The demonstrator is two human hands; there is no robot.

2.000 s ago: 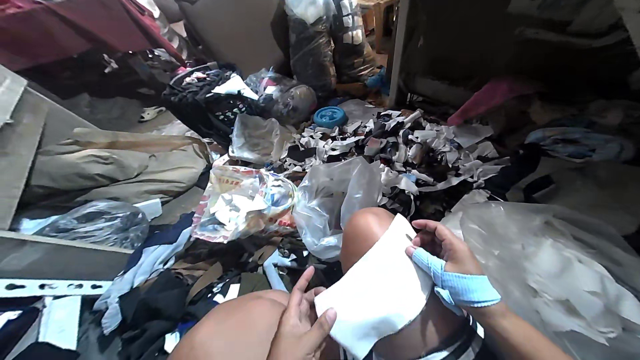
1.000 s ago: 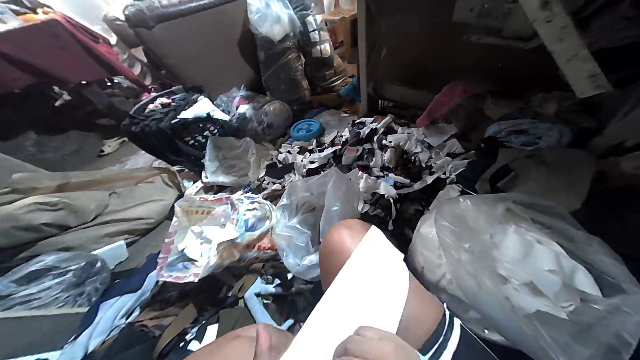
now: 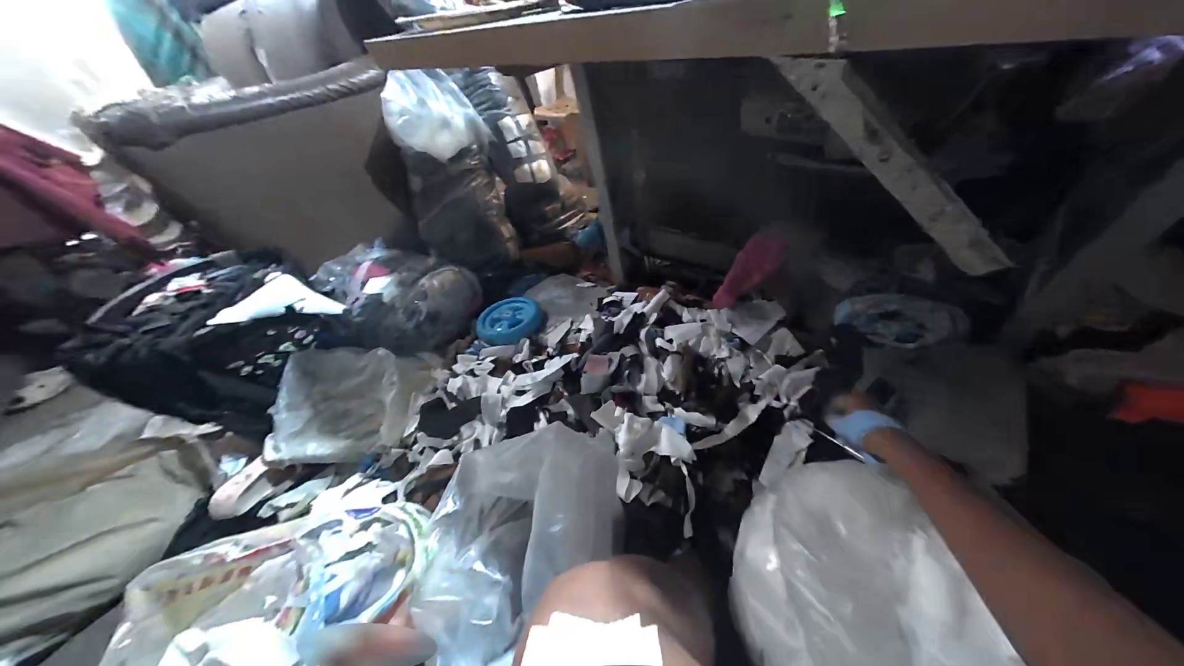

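Note:
My right hand, with a light blue wrap, reaches out over the edge of the scrap pile. A thin shiny metal object lies against or in it; blur and shadow hide the fingers. My left hand is a blur at the bottom edge, over the printed plastic bag of scraps. A white piece of cloth or paper rests on my knee, its visible upper edge jagged. Between the hands stands a clear plastic bag. Below my right forearm is a large translucent bag with pale contents.
A wooden table edge with a diagonal brace overhangs the far side. A blue plastic wheel-like ring lies behind the scraps. Stuffed dark bags stand farther back. Tan cloth is heaped at left.
My right hand has left the white piece and moved out to the right, past the large bag. My left hand has moved left, off the piece. The view has tilted up.

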